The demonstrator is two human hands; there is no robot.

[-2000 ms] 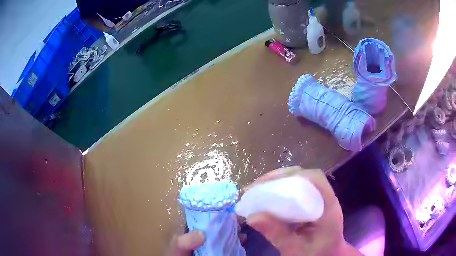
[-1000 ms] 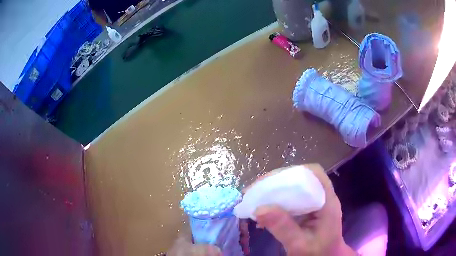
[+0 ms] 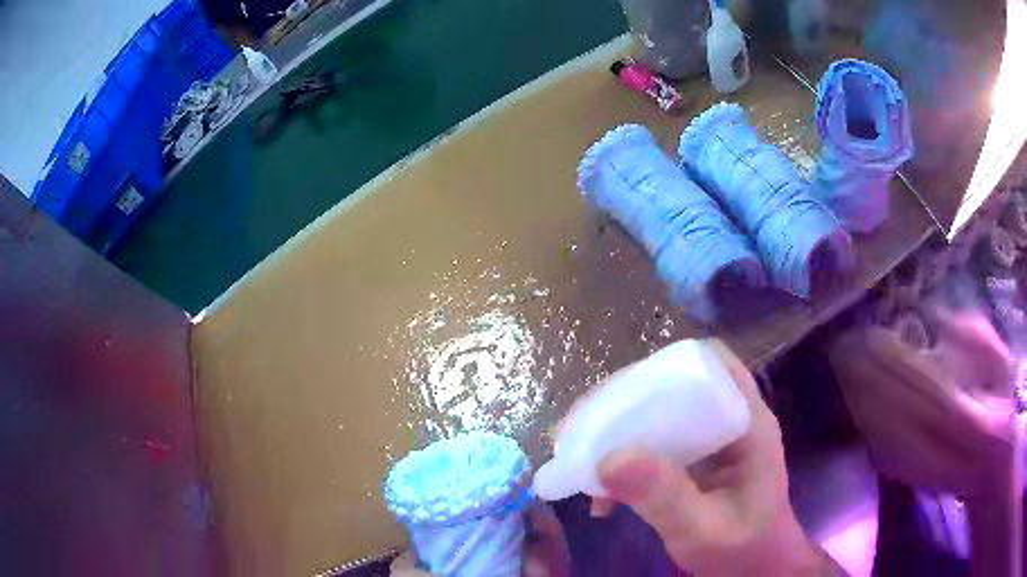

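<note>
A light-blue hollow piece (image 3: 456,496) with a bumpy rim stands roughly upright at the bottom of the view, its lower end cut off by the edge. My left hand (image 3: 546,544) holds it low down, with only parts of the fingers showing. My right hand (image 3: 721,485) grips a white squeeze bottle (image 3: 653,417), tilted with its nozzle touching or very near the piece just below the rim. Two similar pieces (image 3: 672,220) (image 3: 766,201) lie side by side at the bench's right. A third piece (image 3: 858,141) stands upright behind them.
The brown bench (image 3: 338,372) has a dark panel (image 3: 96,406) at left and a green belt (image 3: 338,147) beyond. A pink-black tube (image 3: 646,86), spare bottle (image 3: 728,54) and grey container (image 3: 668,34) sit at the back. Another person's arm (image 3: 929,394) reaches over the ring parts at right.
Another blue piece now lies left of the earlier lying one. An arm has appeared over the right tray. The held piece's rim has tilted to show more opening; my right hand still grips the bottle.
</note>
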